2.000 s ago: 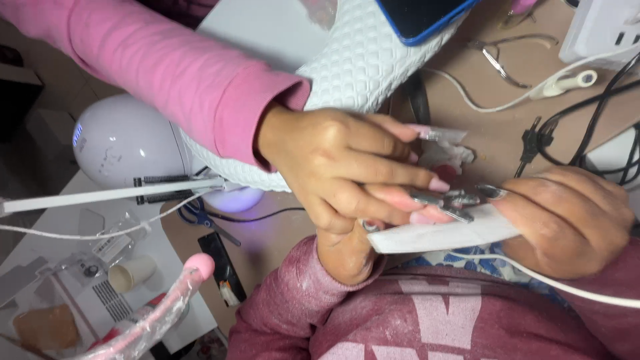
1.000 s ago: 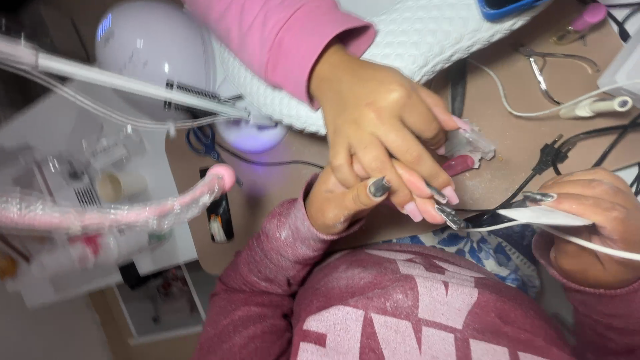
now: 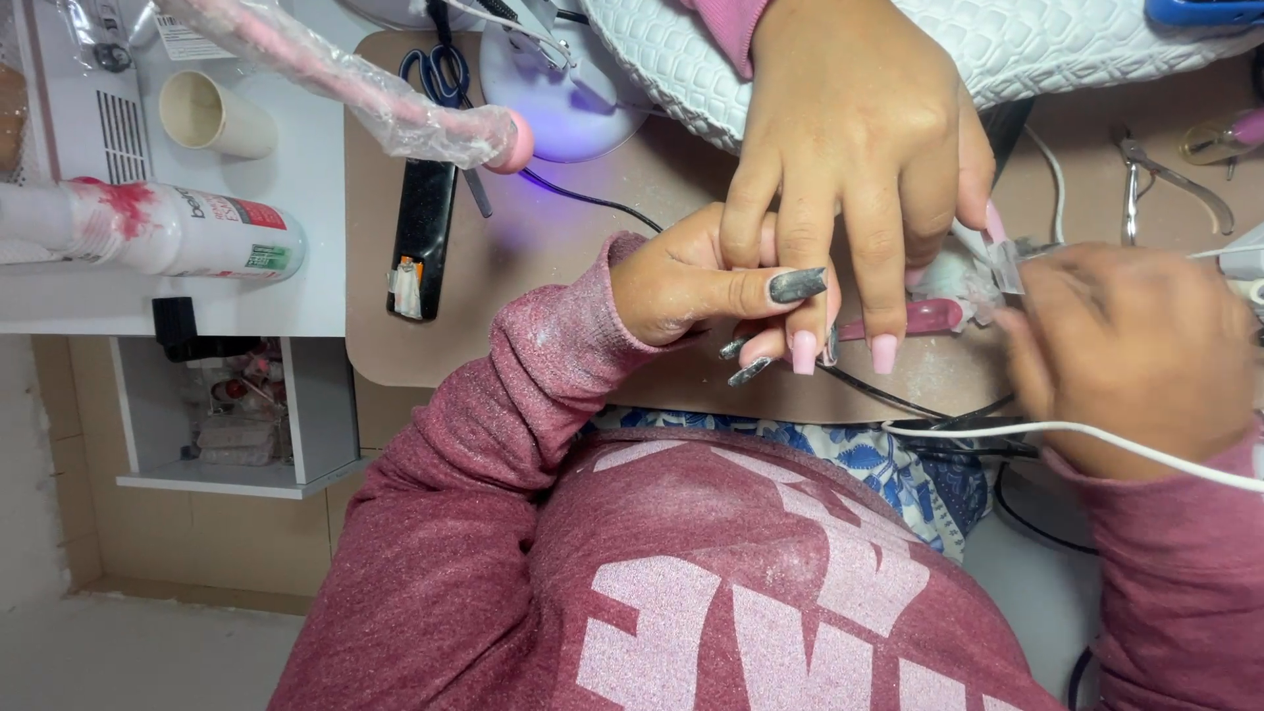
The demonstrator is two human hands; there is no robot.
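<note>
My left hand (image 3: pixel 721 286), in a maroon sleeve with dusty dark nails, is shut around a finger of another person's hand (image 3: pixel 849 148). That hand comes from the top in a pink sleeve, its fingers spread and pointing down, with pink nails. My right hand (image 3: pixel 1136 346) is motion-blurred at the right, beside a crumpled clear plastic piece (image 3: pixel 973 286); whether it holds anything cannot be told. Under and beside the other person's fingers lies a glossy pink-handled tool (image 3: pixel 923 318), partly hidden. The white nail file is not distinguishable now.
A white quilted cushion (image 3: pixel 671 59) supports the other person's arm. Around the brown mat lie cuticle nippers (image 3: pixel 1136 178), scissors (image 3: pixel 436 74), a black case (image 3: pixel 425 237) and a white cable (image 3: pixel 1066 427). A pink plastic-wrapped hose (image 3: pixel 375 94) overhangs the left. A bottle (image 3: pixel 188 232) and cup (image 3: pixel 212 114) stand beyond.
My right hand held a white nail file near the other person's fingers; now it is blurred beside the clear plastic. My left hand still holds a finger. The view has shifted.
</note>
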